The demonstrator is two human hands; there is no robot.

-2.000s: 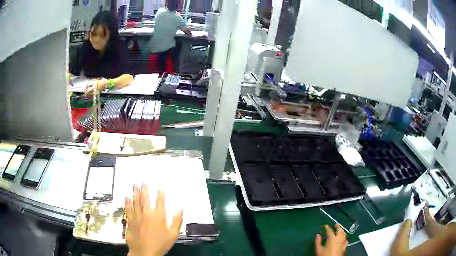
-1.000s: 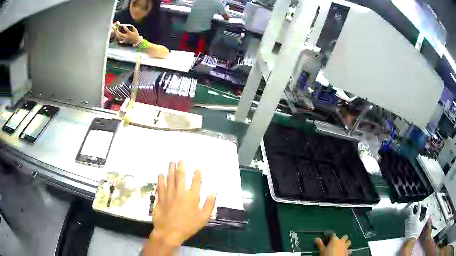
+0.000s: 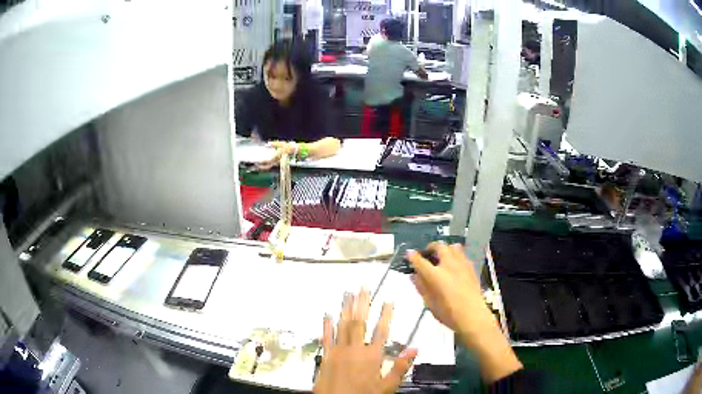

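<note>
A thin dark-edged phone frame with a pale centre is over the white work plate, its outline faint against the white. My right hand grips its dark far end with bent fingers. My left hand is at the near side with fingers spread, overlapping the frame's near-left part; whether it touches the frame cannot be told. Another phone frame lies flat to the left, where belt and plate meet.
Two more phone frames lie on the belt at left. Racked panels and an upright yellowish strip are behind the plate. A metal post and black tray are at right. A person sits opposite.
My right hand has moved from the green bench at right onto the plate, with a frame in it. My left hand stays spread on the near side. The view has shifted.
</note>
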